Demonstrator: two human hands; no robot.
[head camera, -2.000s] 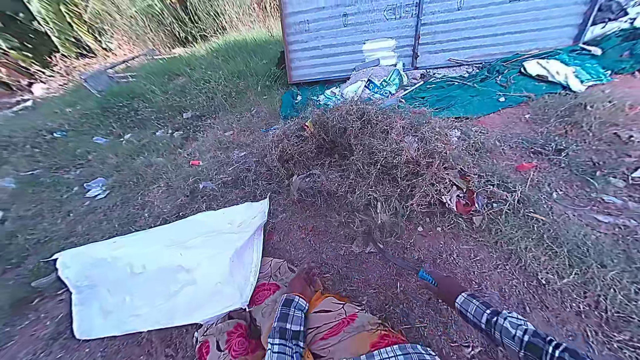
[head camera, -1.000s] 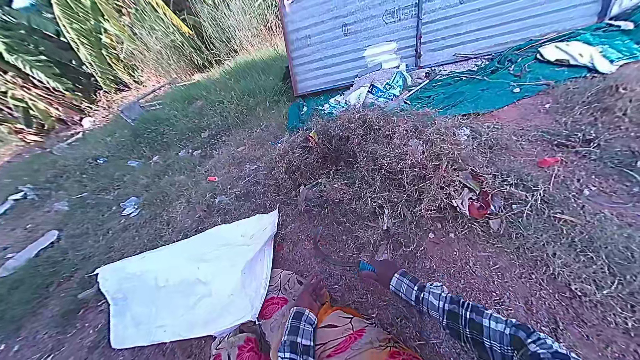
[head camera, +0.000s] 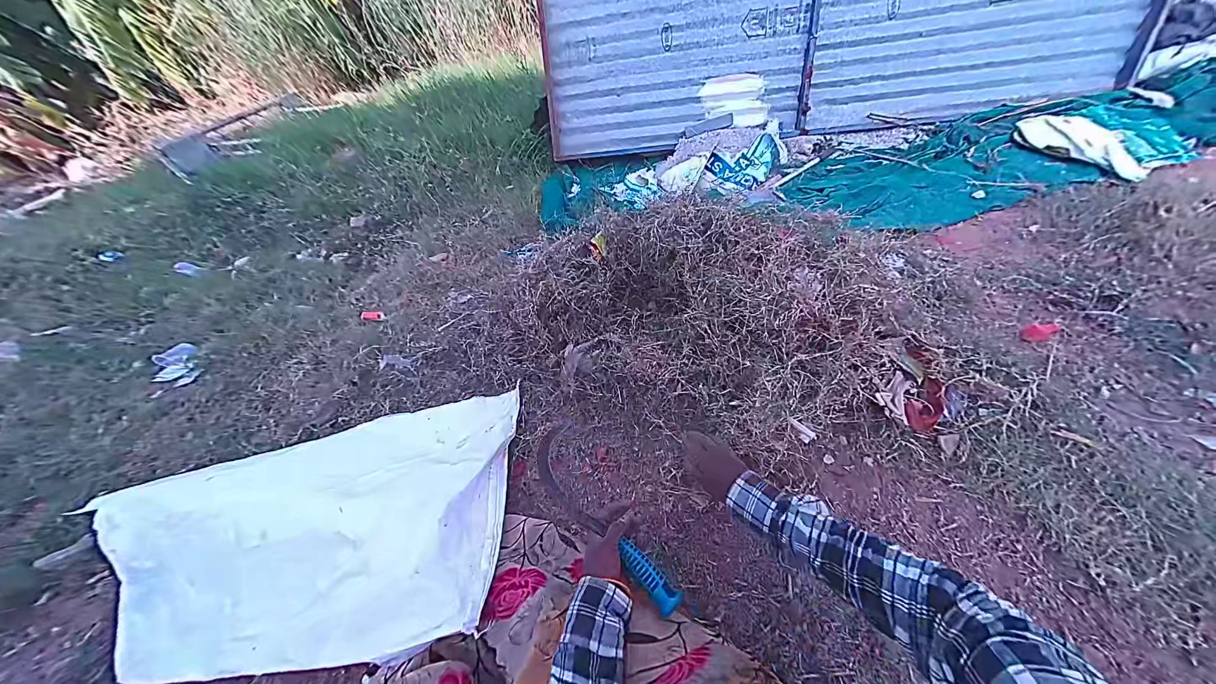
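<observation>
My left hand (head camera: 606, 546) is at the lower middle, closed around the neck of a sickle (head camera: 649, 577) whose blue ribbed handle points down to the right. The curved dark blade reaches up and left over bare soil. My right hand (head camera: 711, 464) is extended at the near edge of a heap of dry grass (head camera: 703, 304); it is off the sickle, and its fingers are too blurred to read. A white woven sack (head camera: 304, 541) lies flat to the left, beside the floral cloth (head camera: 518, 584) over my lap.
A corrugated metal sheet wall (head camera: 684, 57) stands behind the heap. Green netting (head camera: 912, 180) with plastic bags lies along its foot. Plastic litter (head camera: 176, 363) dots the grass at left, and a red scrap (head camera: 1039, 332) lies at right.
The sickle has passed from my right hand to my left. My right hand has let go of its blue handle and now reaches toward the dry grass heap.
</observation>
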